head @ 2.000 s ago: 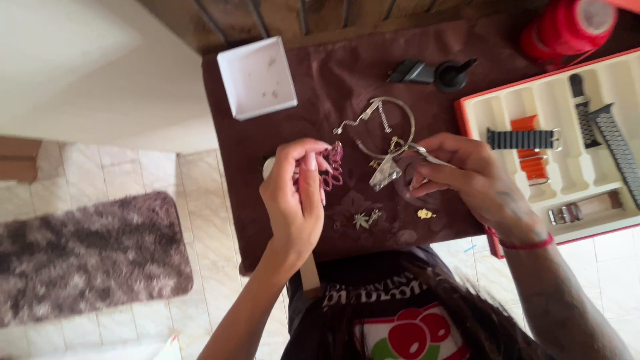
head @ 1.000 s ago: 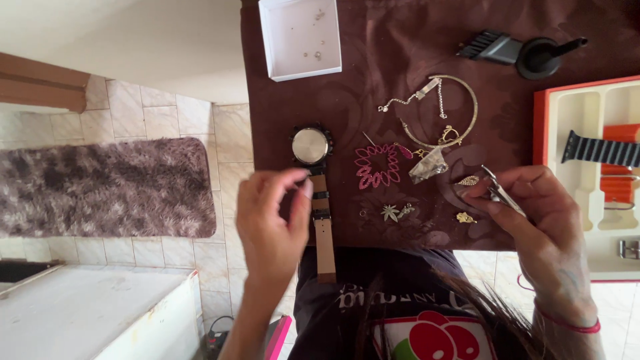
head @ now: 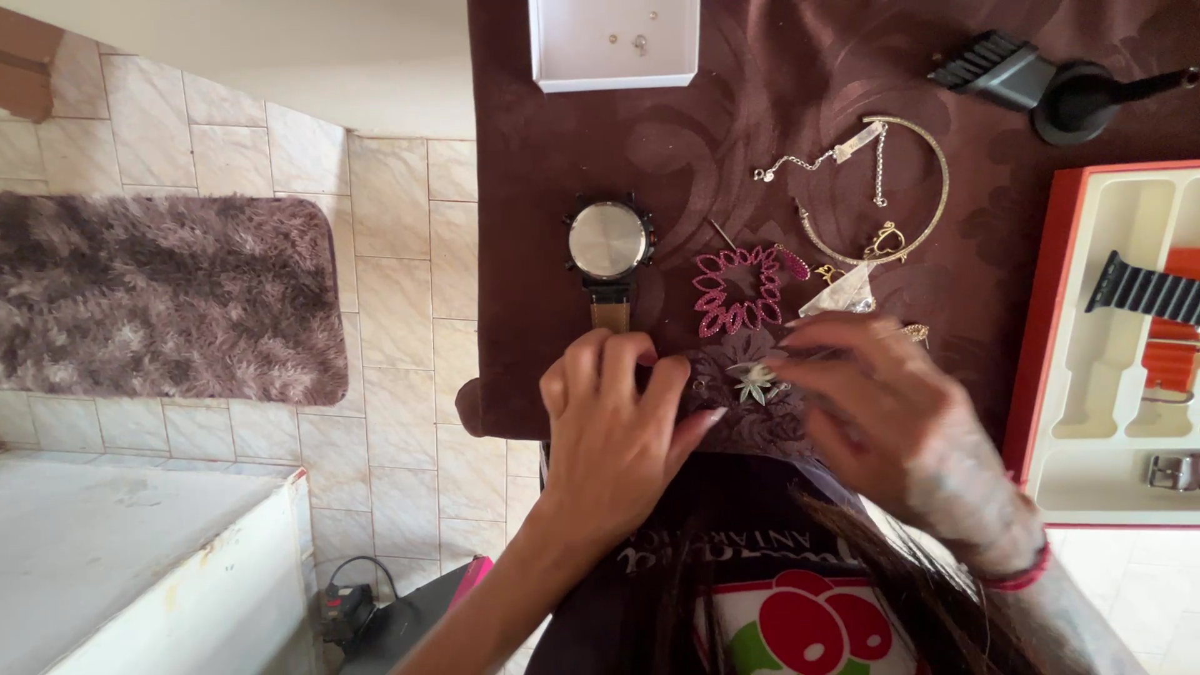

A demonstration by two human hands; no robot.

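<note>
My left hand (head: 619, 422) lies over the strap of a wristwatch (head: 607, 240) that rests face down on the brown tablecloth; its fingers are bent, and whether they grip the strap is hidden. My right hand (head: 881, 403), slightly blurred, hovers by a leaf-shaped pendant (head: 753, 383), thumb and forefinger close together; something thin and pale may be between them. Above the pendant lies a pink beaded earring (head: 738, 292). A small clear bag (head: 841, 292) touches the lower side of a bangle (head: 940, 187), with a silver chain bracelet (head: 806, 163) across the bangle's top.
A white open box (head: 614, 80) with tiny jewelry pieces stands at the table's top left. A black brush (head: 1012, 75) lies at the upper right. The red-edged tray (head: 1031, 319) at the right holds watch bands. A shaggy rug (head: 169, 300) covers part of the tiled floor.
My left hand has come down onto the watch strap. My right hand has moved left, from beside the gold pieces to the leaf pendant. The pink earring, in my left hand two seconds ago, lies on the cloth.
</note>
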